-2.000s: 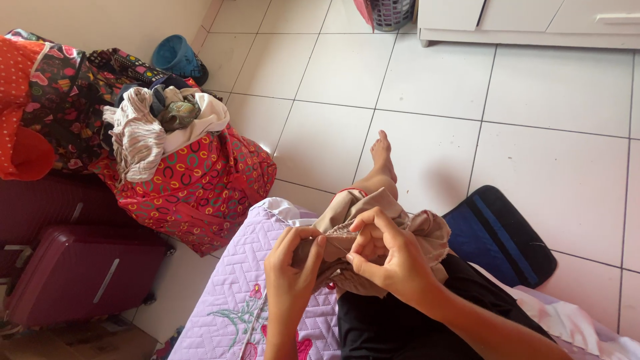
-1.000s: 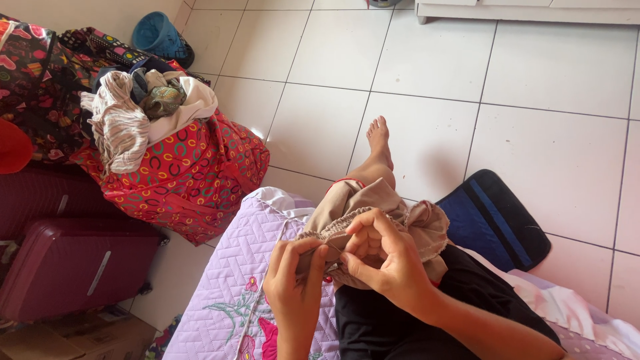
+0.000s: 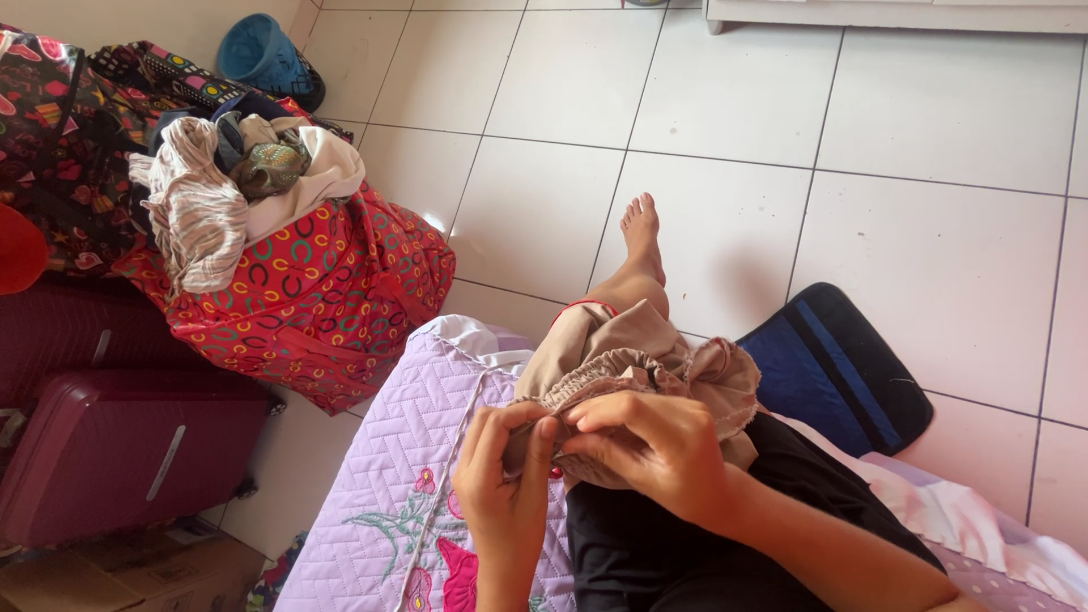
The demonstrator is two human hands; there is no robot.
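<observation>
A beige cloth garment with a gathered, elastic-looking edge (image 3: 629, 348) lies bunched over my lap and leg. My left hand (image 3: 510, 467) pinches its edge between thumb and fingers. Close beside it, my right hand (image 3: 650, 446) grips the same edge, thumb and forefinger together near the left fingertips. Whether a small thing sits between the fingertips, I cannot tell. A thin white cord (image 3: 442, 501) runs from near the garment down across the lilac quilted bedspread (image 3: 365, 493). Black cloth (image 3: 731, 544) covers my lap.
At the left, a red patterned bag (image 3: 297, 297) has crumpled clothes (image 3: 200, 204) on top. Below it stands a maroon suitcase (image 3: 127, 450), above a cardboard box (image 3: 144, 574). A blue bucket (image 3: 255, 51) stands behind. A black and blue mat (image 3: 837, 374) lies on the tiles, right of my bare foot (image 3: 643, 234).
</observation>
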